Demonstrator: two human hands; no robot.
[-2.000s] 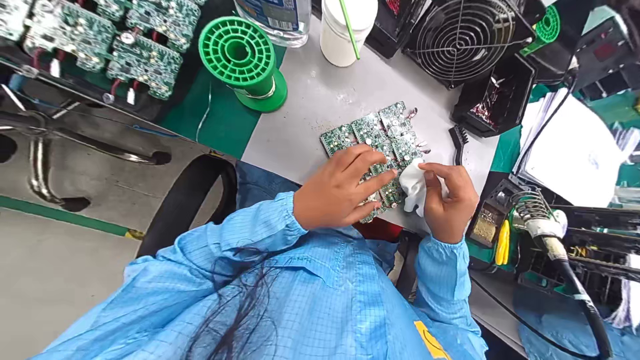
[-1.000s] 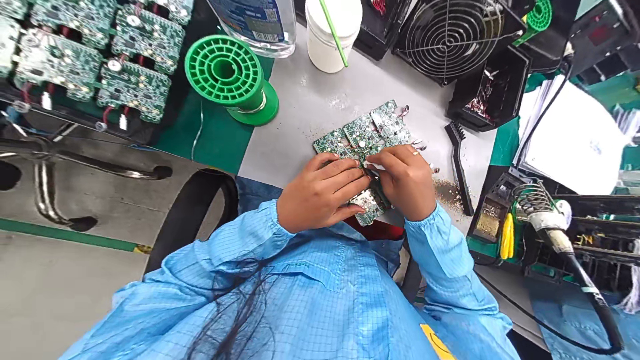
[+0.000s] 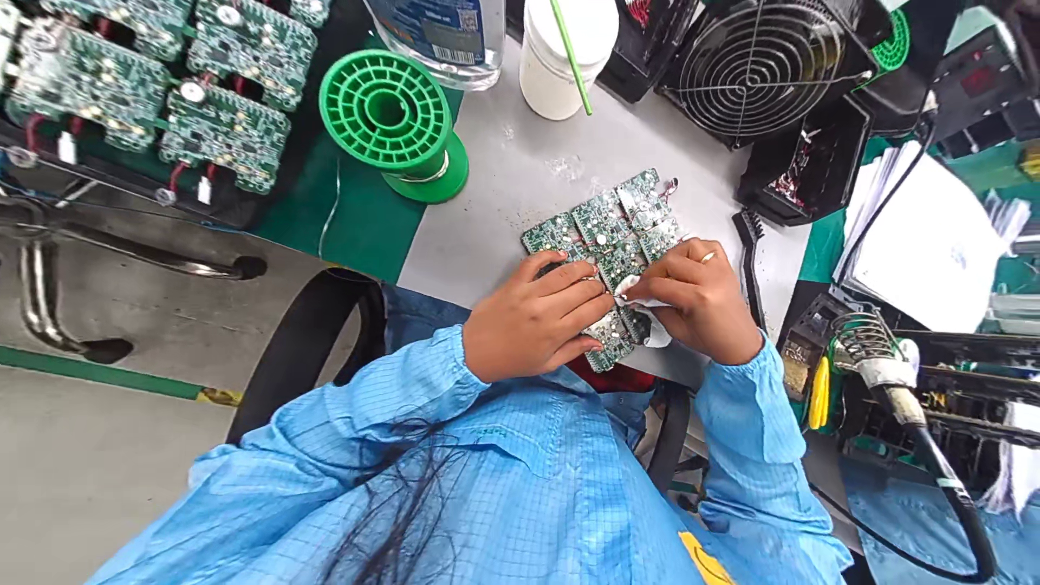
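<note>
A panel of green circuit boards [image 3: 603, 221] lies at an angle on the grey mat near the table's front edge. My left hand [image 3: 540, 317] rests over the panel's left side, its fingers spread on the boards; nothing is seen held in it. Pinched in the fingertips of my right hand [image 3: 695, 296] is a white cloth or tissue [image 3: 656, 331], which touches the boards at their right side. The fingers hide part of the panel. To the right of that hand lies a black brush [image 3: 749, 264], bristles toward the back.
A green spool [image 3: 388, 114], a clear bottle [image 3: 455, 36] and a white jar [image 3: 561, 61] stand behind the panel. A black fan [image 3: 749, 81] and a parts bin [image 3: 800, 171] are at back right. A soldering iron [image 3: 894, 386] sits in its holder at right. More circuit boards [image 3: 223, 130] lie at left.
One second ago both hands were close together over the boards, with no white cloth plainly seen. Now my right hand is farther from my left, and the white cloth shows in its fingers.
</note>
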